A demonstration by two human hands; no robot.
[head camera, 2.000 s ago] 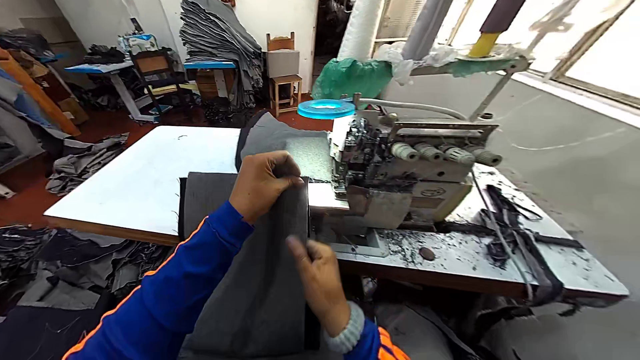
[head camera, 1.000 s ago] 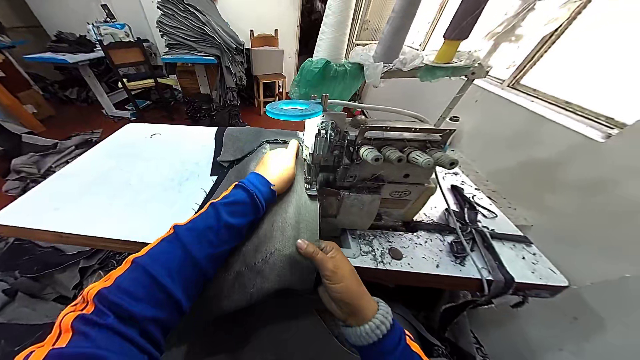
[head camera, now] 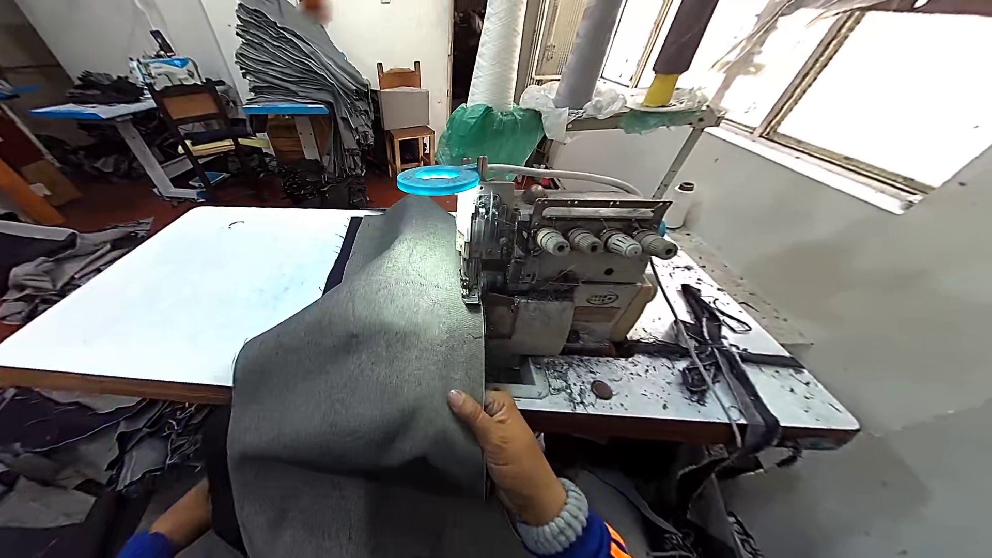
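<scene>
Dark grey fabric [head camera: 356,372] lies over the table edge and runs up under the presser foot of an overlock sewing machine [head camera: 573,263], its right edge in line with the foot. My right hand [head camera: 508,449] pinches that right edge below the machine, thumb on top and fingers beneath. At the lower left, my left hand [head camera: 186,515] is mostly hidden behind the hanging fabric; whether it grips the cloth does not show. A lit blue ring lamp [head camera: 438,180] sits above the fabric beside the machine head.
The white sewing table [head camera: 194,287] has lint and a small round brown disc [head camera: 601,389] on its right part. Dark fabric strips [head camera: 725,356] hang over its right edge. Thread cones [head camera: 496,62] stand behind. Cloth scraps [head camera: 85,457] lie at lower left; a fabric stack [head camera: 302,62] stands farther back.
My left hand has left the fabric beside the presser foot and is now low at the left, behind the cloth. My right hand stays at the fabric's right edge. More of the grey fabric shows spread out.
</scene>
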